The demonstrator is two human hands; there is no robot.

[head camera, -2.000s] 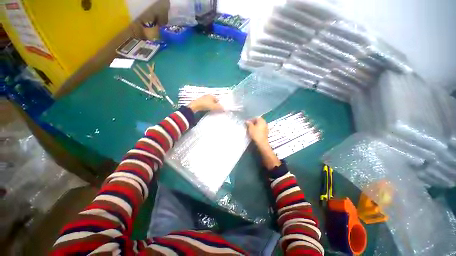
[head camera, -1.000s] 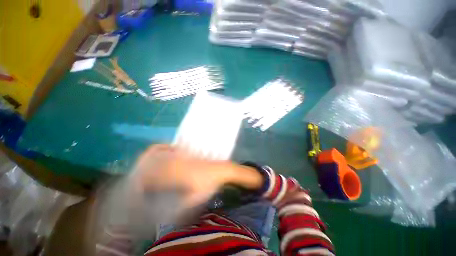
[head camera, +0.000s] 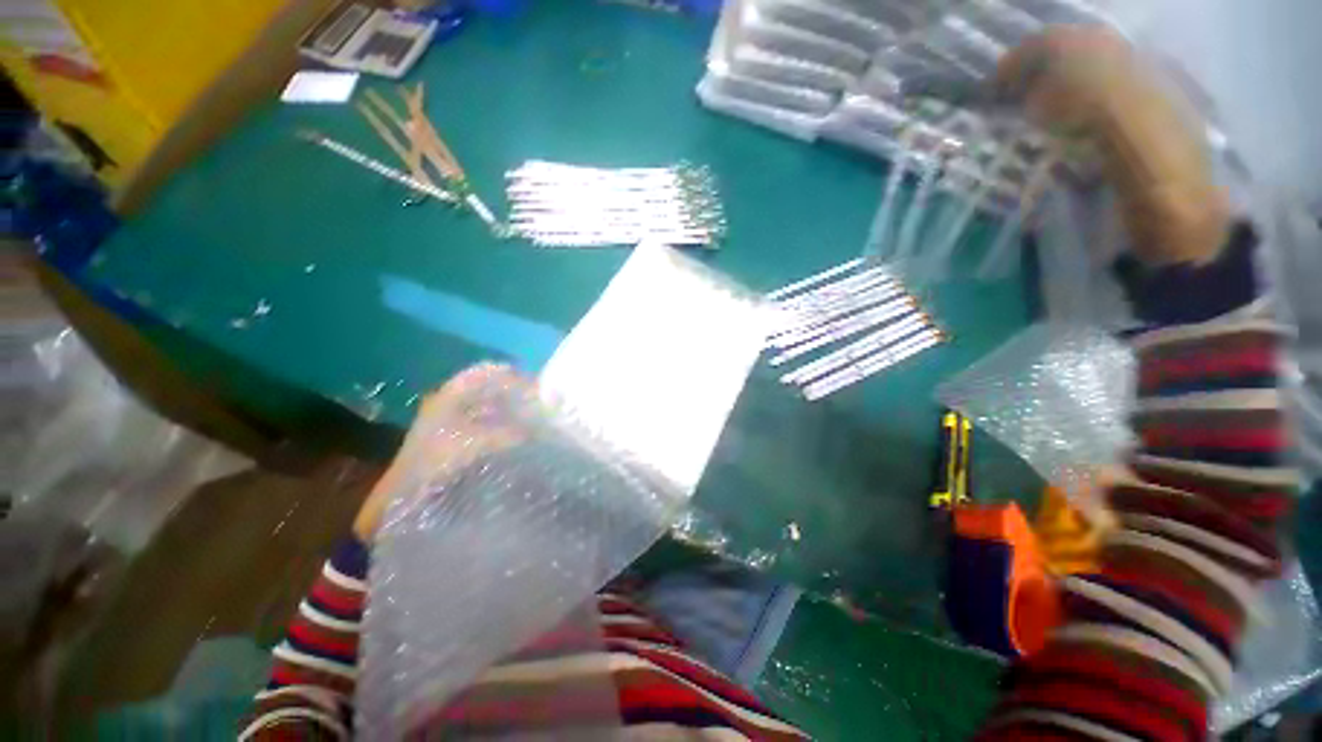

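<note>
A flat white pack (head camera: 660, 363) lies on the green mat, with its near edge under clear bubble wrap (head camera: 500, 565) that drapes over the bench edge and my lap. My left hand (head camera: 471, 413) is at the pack's left side, partly seen through this wrap, and grips it. My right hand (head camera: 1109, 123) is raised at the upper right, in front of the stacked packs, and blurred. Streaky clear film hangs below it and appears held in its fingers. White strips lie in one row (head camera: 602, 203) behind the pack and another (head camera: 855, 326) to its right.
An orange tape dispenser (head camera: 1000, 580) and yellow-black cutter (head camera: 953, 458) lie at right, near a yellow-orange piece (head camera: 1070, 534) and spare bubble wrap (head camera: 1051, 392). Silvery packs (head camera: 783, 73) are stacked behind. A calculator (head camera: 370, 36), paper slip (head camera: 319, 87) and brown sticks (head camera: 413, 138) are back left.
My right hand has moved from the lap area to the upper right, with film now hanging below it. My left hand has come to the wrap beside the pack. The view has shifted.
</note>
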